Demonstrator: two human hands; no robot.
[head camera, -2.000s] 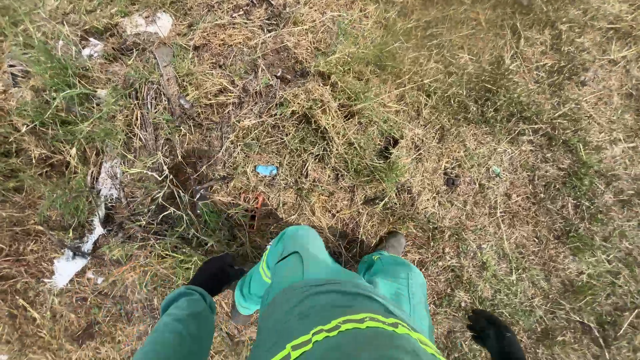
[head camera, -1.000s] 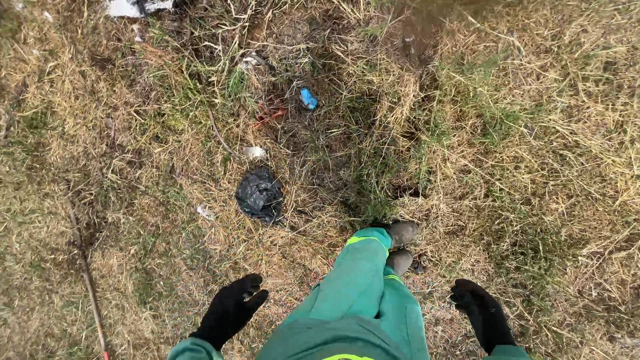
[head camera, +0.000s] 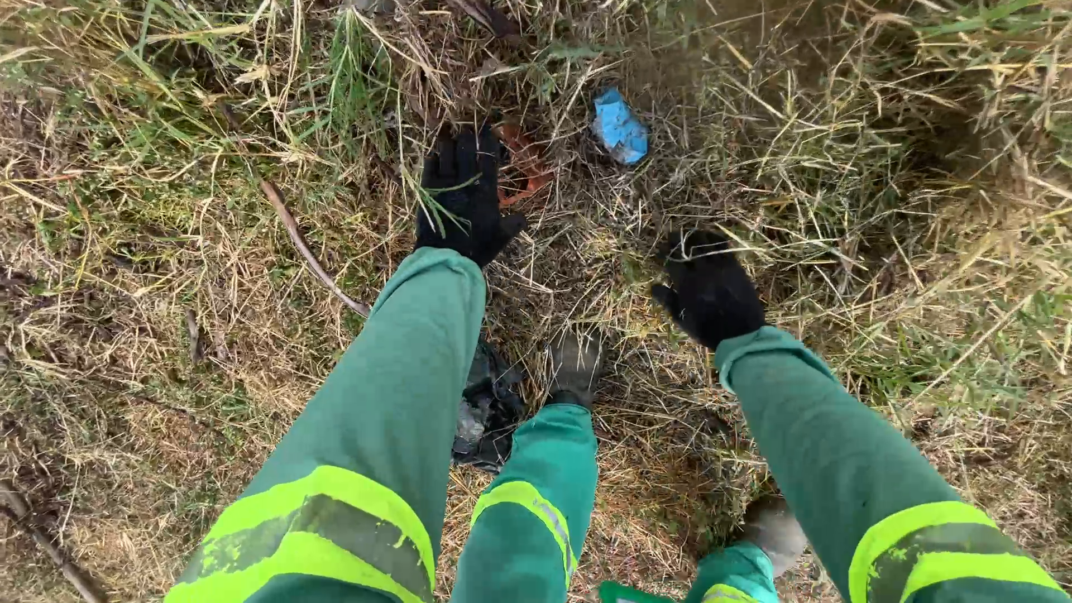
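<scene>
My left hand (head camera: 466, 194), in a black glove, is stretched flat over the dry grass at upper middle, just left of an orange piece of litter (head camera: 521, 166). Nothing is seen gripped in it, and grass blades cross its back. To the right, my right hand (head camera: 710, 289), also black-gloved, is low over the grass with its thumb apart and its fingertips partly hidden by stalks. A crumpled blue piece of litter (head camera: 620, 126) lies above and between the hands. Crumpled black plastic (head camera: 486, 410) rests beside my boot, partly covered by my left sleeve.
Two boots stand in the grass, one at the centre (head camera: 575, 364) and one at lower right (head camera: 774, 533). A thin stick (head camera: 306, 249) lies left of my left sleeve, with a thicker stick (head camera: 50, 548) at lower left. Taller grass grows at upper right.
Both hands have reached forward and down to the grass, the left one now beside the orange litter. One second ago they were farther back, near my legs. The view has moved closer to the ground.
</scene>
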